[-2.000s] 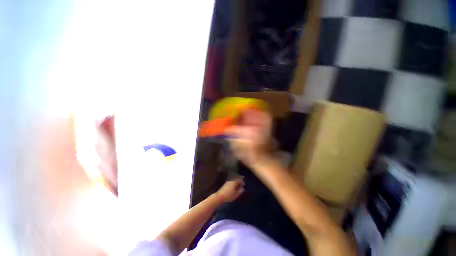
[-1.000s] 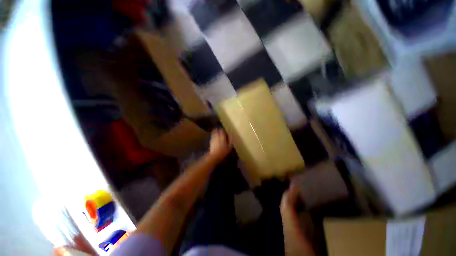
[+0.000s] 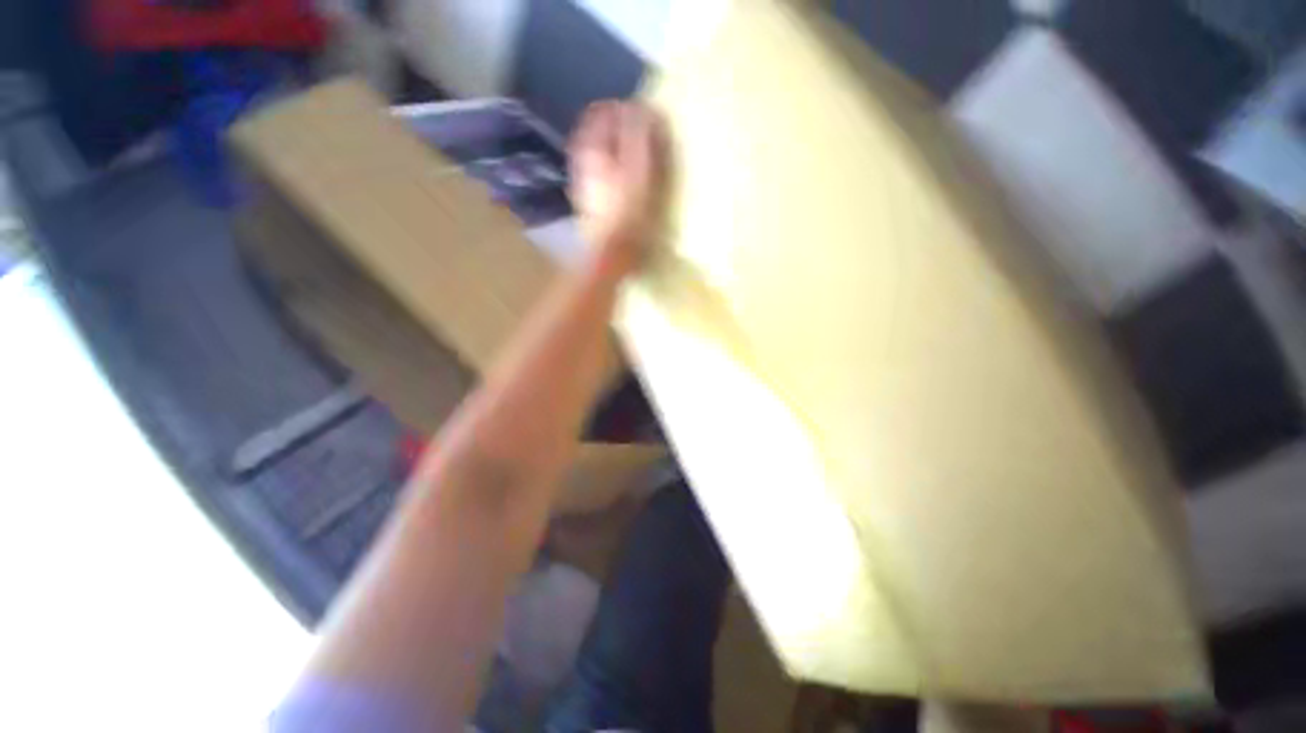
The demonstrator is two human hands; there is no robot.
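Observation:
A large brown cardboard carton fills the centre and right of the view, tilted, close to the camera and above the checkered floor. My left hand is pressed against the carton's upper left edge and side. The picture is blurred. At the carton's lower edge a small pale patch shows that may be part of my right hand or arm; the hand itself cannot be made out.
Another brown carton lies left of my forearm, with dark contents showing beside it. The white table is at the lower left. A red object is at the top left. Black-and-white checkered floor shows on the right.
The carton stood lower between my hands and is now much closer to the camera and tilted. My left hand has moved up with it. My right hand has gone almost or fully out of sight.

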